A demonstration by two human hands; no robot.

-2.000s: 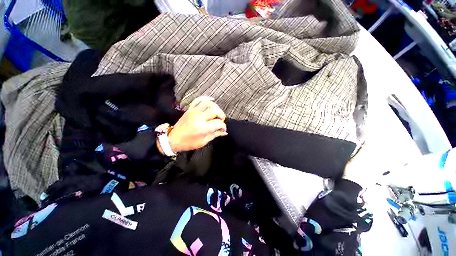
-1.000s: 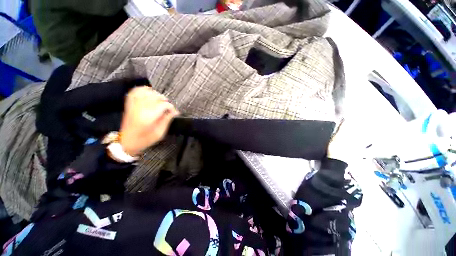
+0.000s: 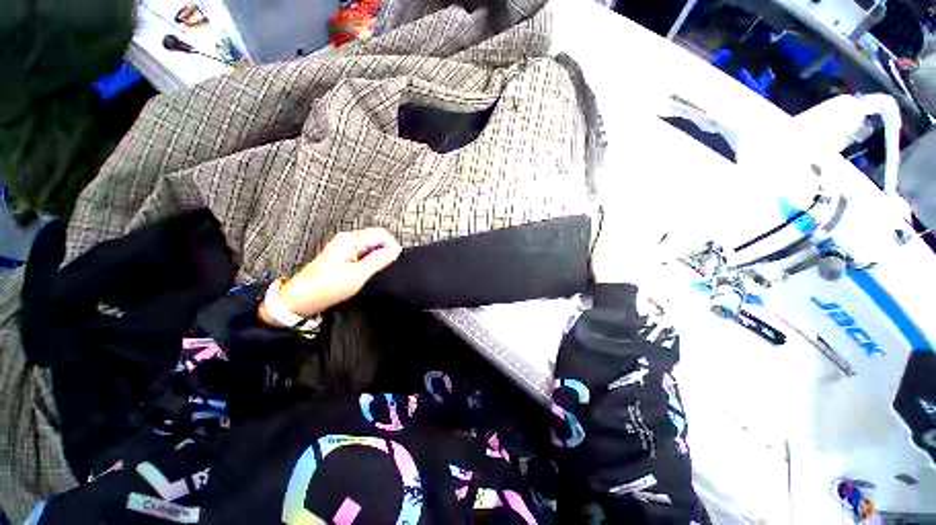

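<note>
A grey-beige checked garment (image 3: 308, 154) lies bunched over the table, with a plain black band (image 3: 493, 265) along its near edge. My left hand (image 3: 344, 272) pinches the band's left part at the seam with the checked cloth. My right hand (image 3: 606, 256) is at the band's right end, washed out by glare and mostly hidden; its grip cannot be made out. The band is stretched nearly flat between both hands.
A white sewing machine with JACK lettering (image 3: 847, 326) stands at the right. Black snips (image 3: 754, 326) and slim tweezers (image 3: 829, 354) lie beside it. A measuring scale (image 3: 493, 349) runs along the table's front edge. A person in dark green (image 3: 62, 92) is at the upper left.
The view has shifted right, bringing more of the machine in. My left hand has moved along the band, first away from my right hand, then closer to it. The garment stays spread behind the band.
</note>
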